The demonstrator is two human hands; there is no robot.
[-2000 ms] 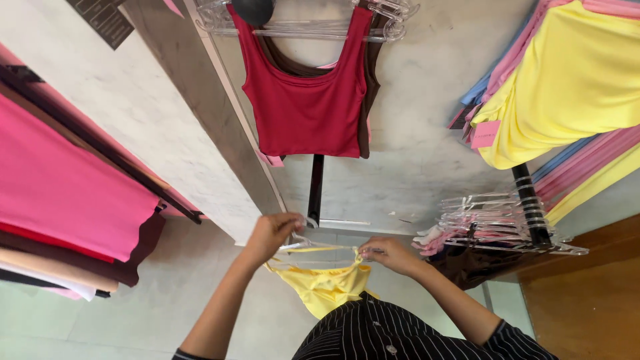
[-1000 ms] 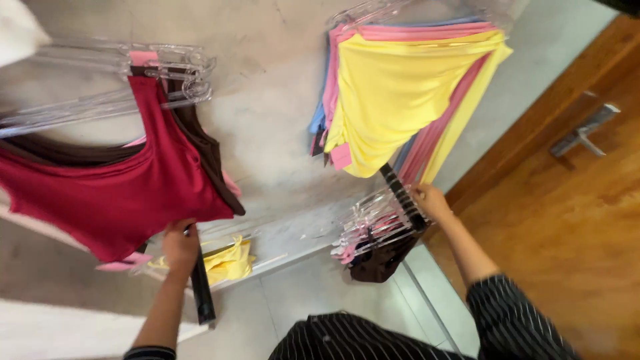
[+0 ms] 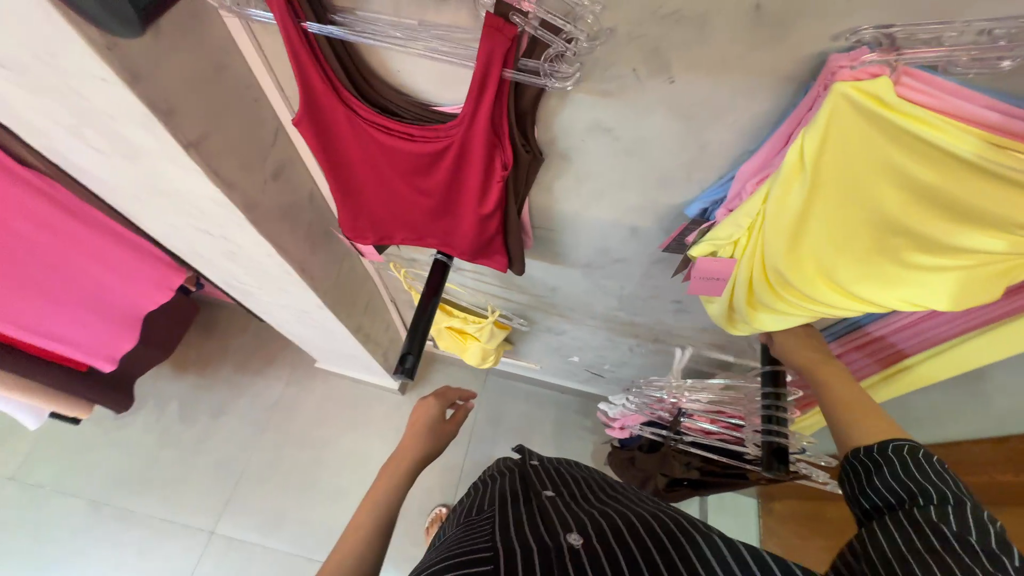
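My left hand (image 3: 438, 420) hangs in the air below the end of a black rail (image 3: 426, 316), fingers slightly bent and apart, holding nothing. Above it a red tank top (image 3: 416, 172) hangs in front of brown ones. On the lower part of that rail's wall hangs a yellow strappy top (image 3: 468, 332) on a clear hanger. My right hand (image 3: 794, 348) is at the upper part of another black rail (image 3: 774, 416), just under a yellow draped garment (image 3: 872, 208); its fingertips are partly hidden, so its grip cannot be told. Clear plastic hangers (image 3: 696, 400) crowd beside that rail.
A marble-look partition (image 3: 240, 184) stands at left, with pink garments (image 3: 72, 256) hanging beyond it. Dark brown garments (image 3: 672, 472) hang low at right. A wooden surface (image 3: 808, 512) lies at lower right. Pale tiles (image 3: 160, 488) cover the floor.
Two seconds ago both hands held the yellow strappy top; now it hangs by the wall. My left hand has left the red top's hem. My right hand stays at the right rail.
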